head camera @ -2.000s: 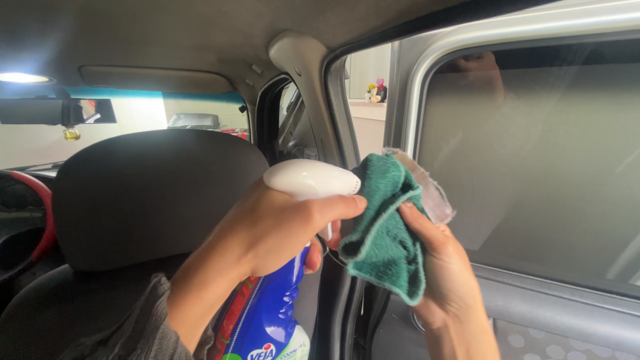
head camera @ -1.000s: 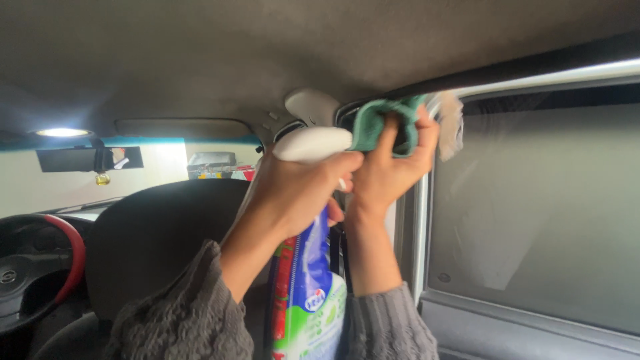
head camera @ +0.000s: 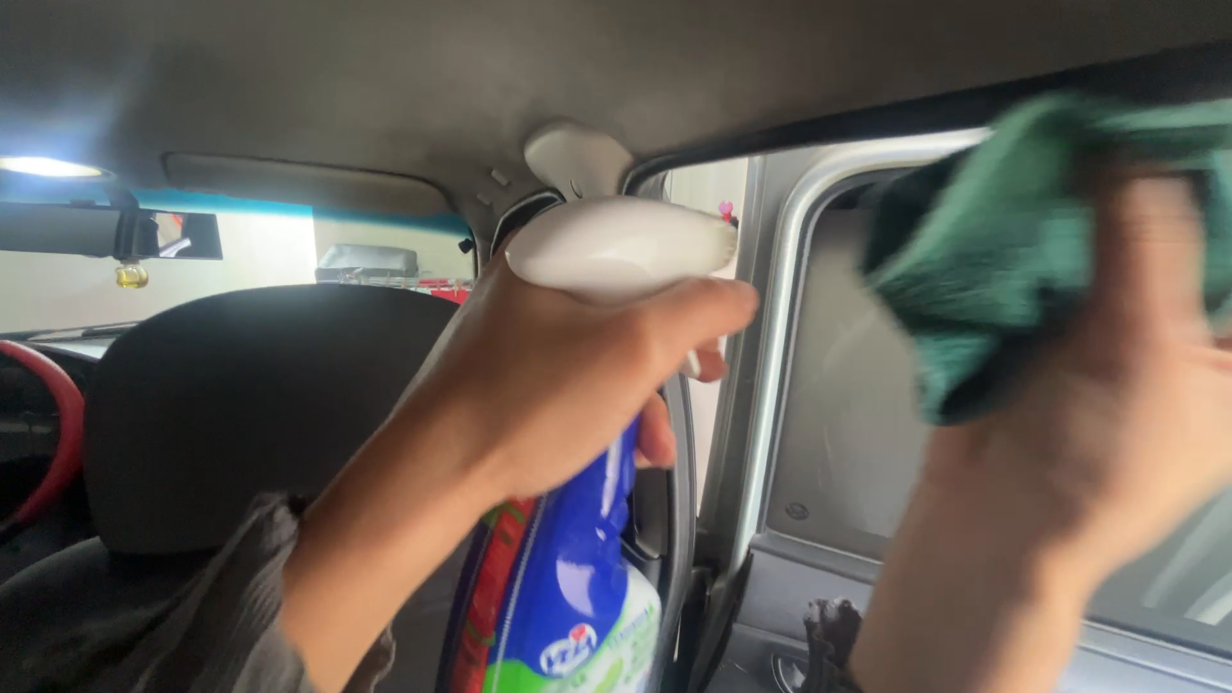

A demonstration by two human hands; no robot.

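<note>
My left hand grips a Veja spray bottle round the neck of its white trigger head, with a finger at the trigger. The bottle is upright, with a blue, red and green label. At the right, my right hand is raised and blurred, with a green cloth bunched in its fingers just below the edge of the headliner. The cloth hangs in front of the open door's window. Part of the cloth and some fingers are hidden or smeared by motion.
A dark front seat back stands ahead, with a red-rimmed steering wheel at far left. Overhead is the car's headliner, with a lit dome lamp and rear-view mirror. The pillar trim lies just behind the spray head.
My right hand has moved right with the green cloth, away from the pillar and the spray head beside which it was one second ago. My left hand still holds the bottle.
</note>
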